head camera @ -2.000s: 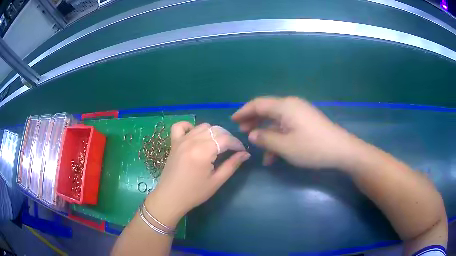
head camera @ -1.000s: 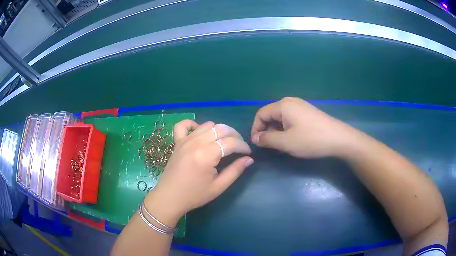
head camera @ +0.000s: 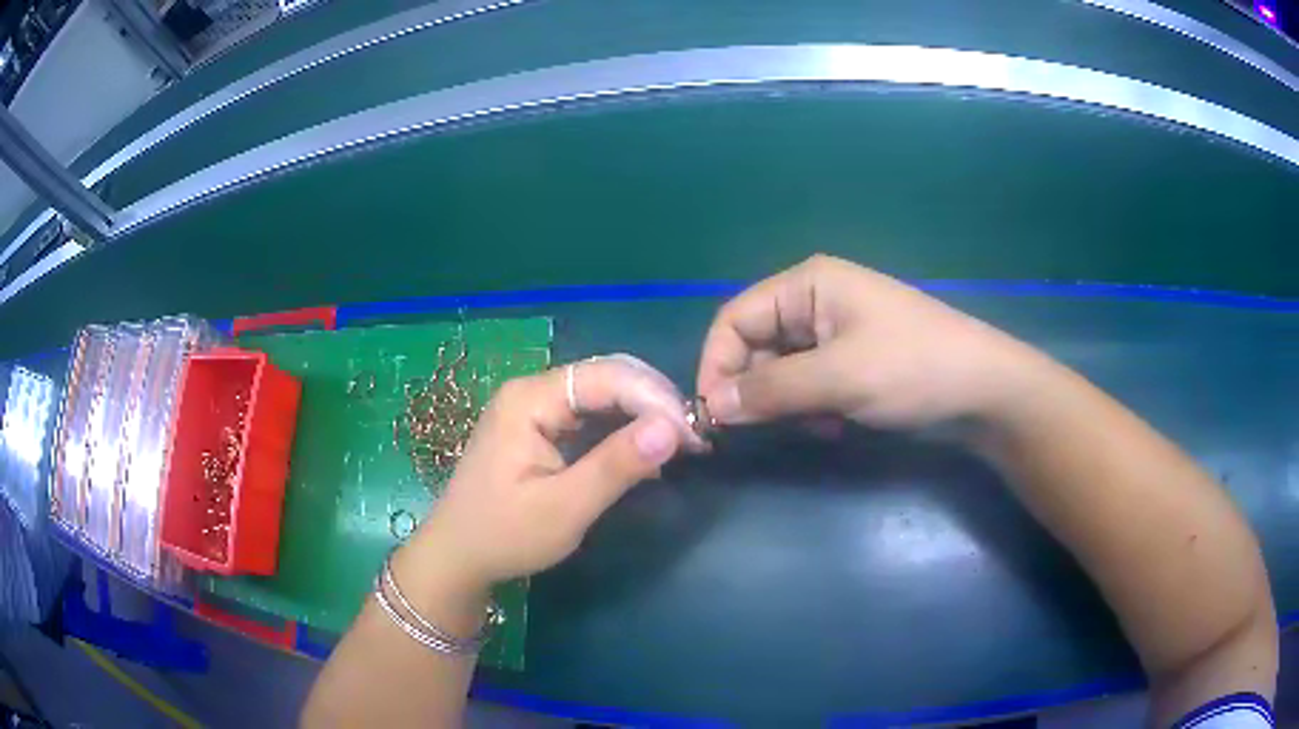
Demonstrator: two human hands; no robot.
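My left hand (head camera: 549, 456) and my right hand (head camera: 841, 356) meet at the fingertips above the dark green bench. A tiny shiny part, maybe a thin ring (head camera: 700, 416), shows between the fingertips. My right thumb and index finger pinch it. My left index fingertip and thumb are close around its other side; their exact grip is partly hidden. A loose pile of copper-coloured parts (head camera: 439, 420) lies on the green mat (head camera: 335, 427), left of my left hand. A separate thin ring (head camera: 403, 524) lies lower on the mat.
A red parts bin (head camera: 268, 477) holding small copper parts stands on the mat's left side. Clear plastic trays (head camera: 121, 442) lie beyond it at the far left. Blue tape (head camera: 627, 295) edges the bench. A curved metal rail (head camera: 769, 67) crosses the far side.
My left thumb has moved up towards the index fingertip, and my left hand has turned. My right fingertips have moved slightly left and down to meet it, with the tiny part now visible between them.
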